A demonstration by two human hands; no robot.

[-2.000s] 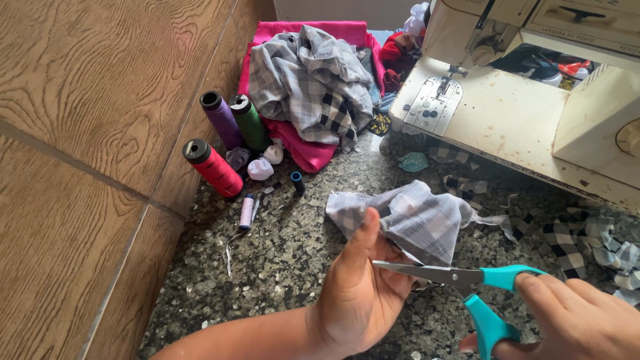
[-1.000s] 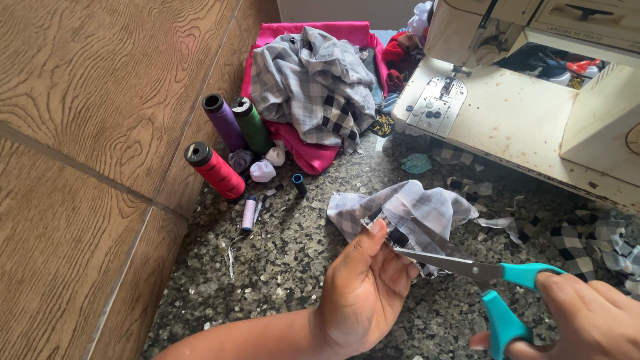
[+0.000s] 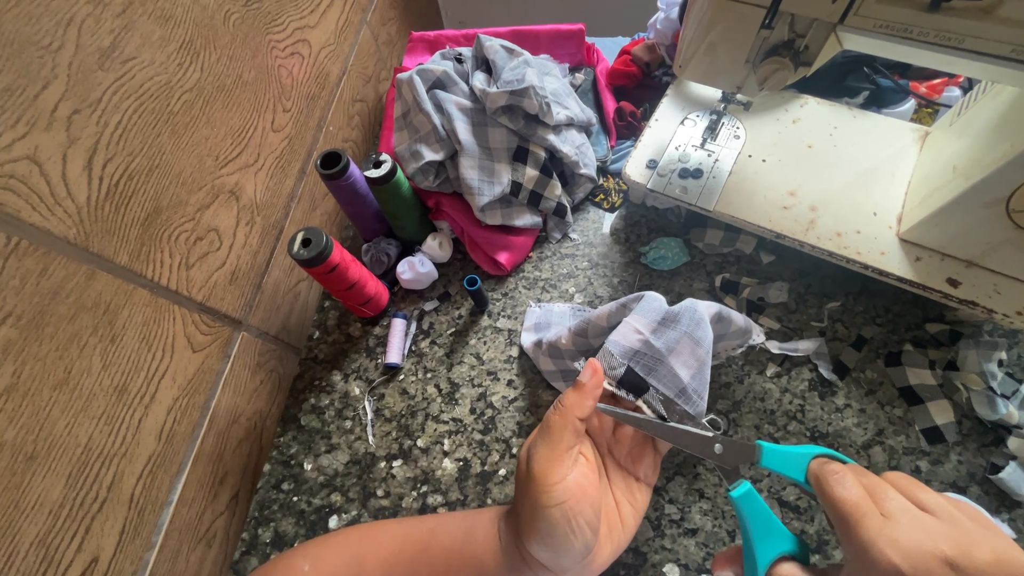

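My left hand (image 3: 588,480) pinches the near edge of a grey plaid cloth piece (image 3: 656,344), thumb on top, where a black-and-white checked patch (image 3: 632,380) shows. The rest of the cloth lies on the speckled stone surface. In my right hand (image 3: 896,520) are scissors with turquoise handles (image 3: 768,524). Their handles are spread, and one blade lies along the cloth's edge by my left thumb and fingers; the other blade is mostly hidden behind my left hand.
At the right stands a sewing machine (image 3: 808,160) with cloth scraps (image 3: 928,384) below it. Plaid fabric (image 3: 496,128) lies heaped on pink cloth (image 3: 480,240) at the back. Left of it are thread cones (image 3: 344,276), a small lilac spool (image 3: 395,340) and a dark spool (image 3: 476,294).
More of the black-and-white checked patch shows at my left thumb than two seconds ago. The scissor handles have moved slightly, and stay spread apart.
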